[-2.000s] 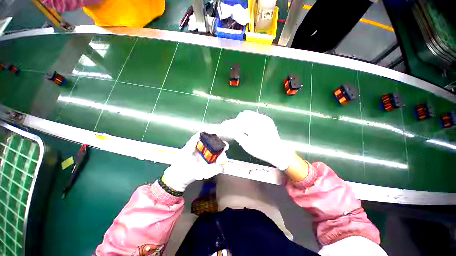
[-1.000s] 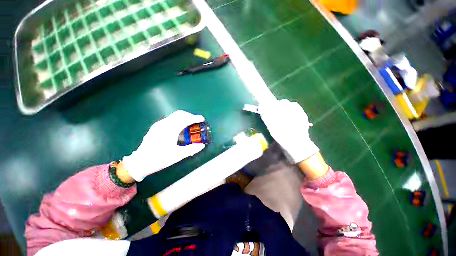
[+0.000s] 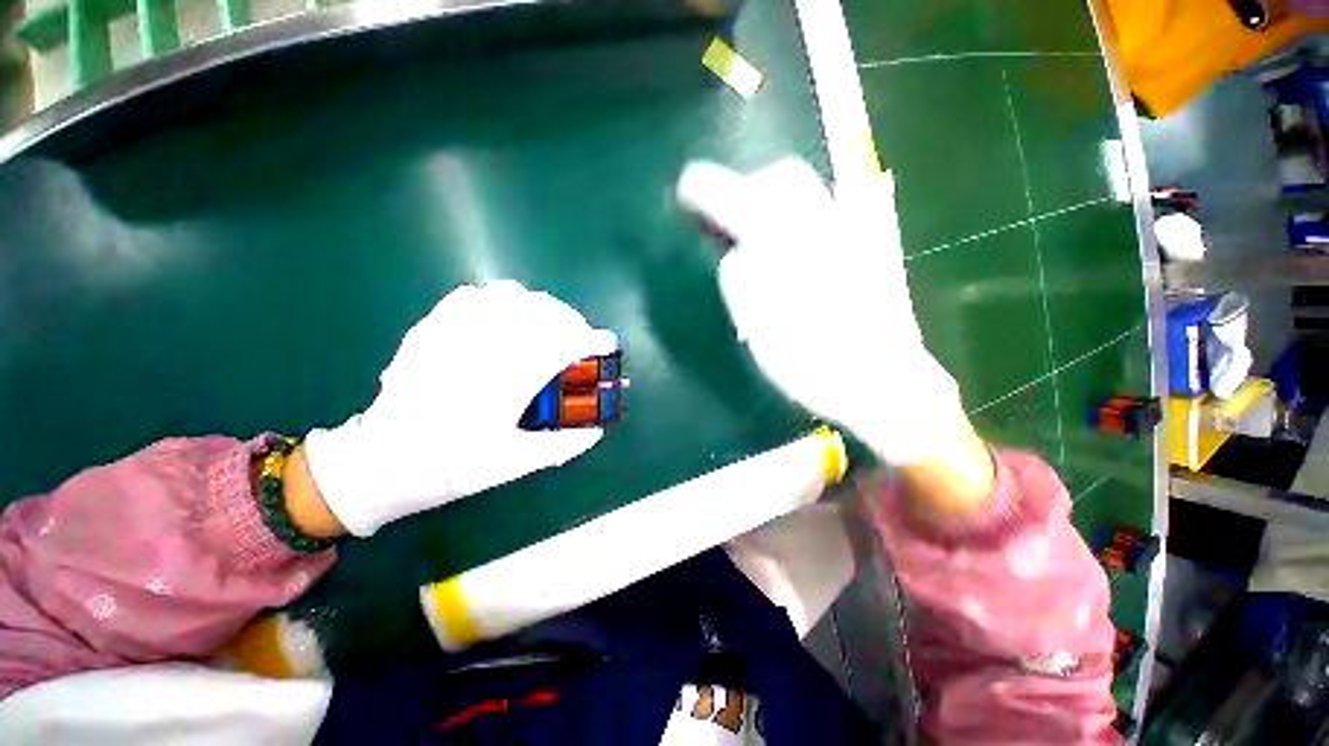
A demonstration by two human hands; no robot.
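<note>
My left hand, in a white glove, holds a small wound block over the dark green bench. The block shows orange-copper windings, a dark right end and blue on its left side. My right hand, also gloved in white and blurred, is over the bench beside the rail, up and to the right of the block and apart from it. A small dark reddish bit shows under its fingers; the rest is hidden, so I cannot tell whether the hand holds it.
The green conveyor runs along the right, with several wound blocks near its far rail. A white padded bar with yellow ends lies by my lap. Yellow tape marks the bench. A divided tray is at top left.
The view has shifted toward the bench. My right hand has moved from the rail to over the bench. The red and black knife no longer shows. My left hand still holds the block.
</note>
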